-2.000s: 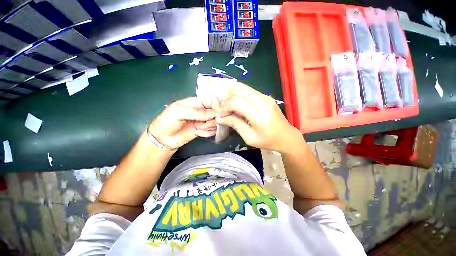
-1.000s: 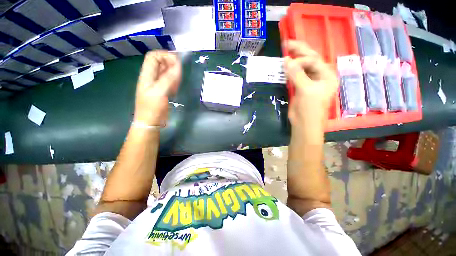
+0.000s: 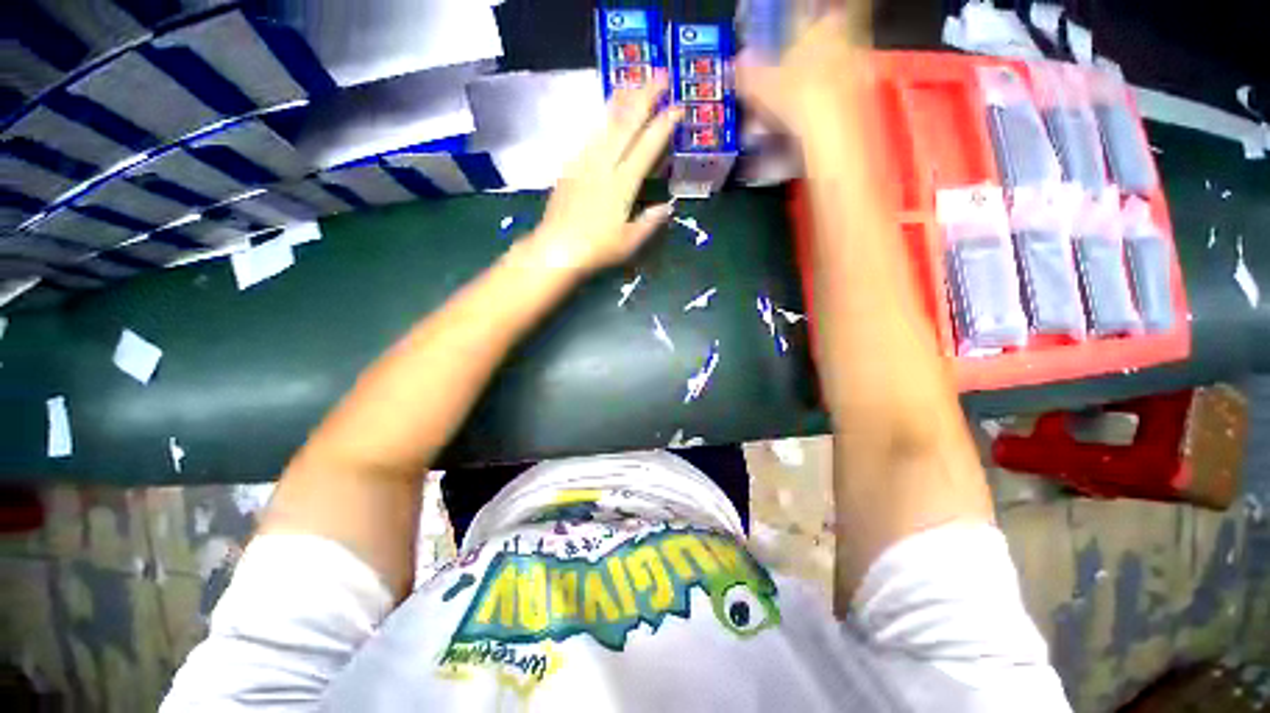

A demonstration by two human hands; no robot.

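Observation:
Finished retail cartons (image 3: 703, 105), blue with red pictures, stand in two rows at the top centre. My left hand (image 3: 602, 188) has its fingers apart, fingertips on the left row and beside the right one. My right hand (image 3: 805, 77) is blurred at the right side of the rows, with its fingers on a blurred blue-and-white carton (image 3: 763, 146). The hand hides part of that carton. The red plastic tray (image 3: 871, 237) lies to the right, partly behind my right forearm, and holds several dark bagged units (image 3: 986, 286).
Open blue-and-white cartons (image 3: 251, 132) are banked at the left, with white flaps (image 3: 536, 126) sticking out. White scraps (image 3: 137, 355) and thin slivers (image 3: 701, 373) lie on the green bench (image 3: 557, 383). A red stool (image 3: 1114, 446) stands below at the right.
Both hands have moved up to the carton rows. The white-faced carton is gone from the bench centre, and a blurred carton is now at my right hand. The white paper no longer shows.

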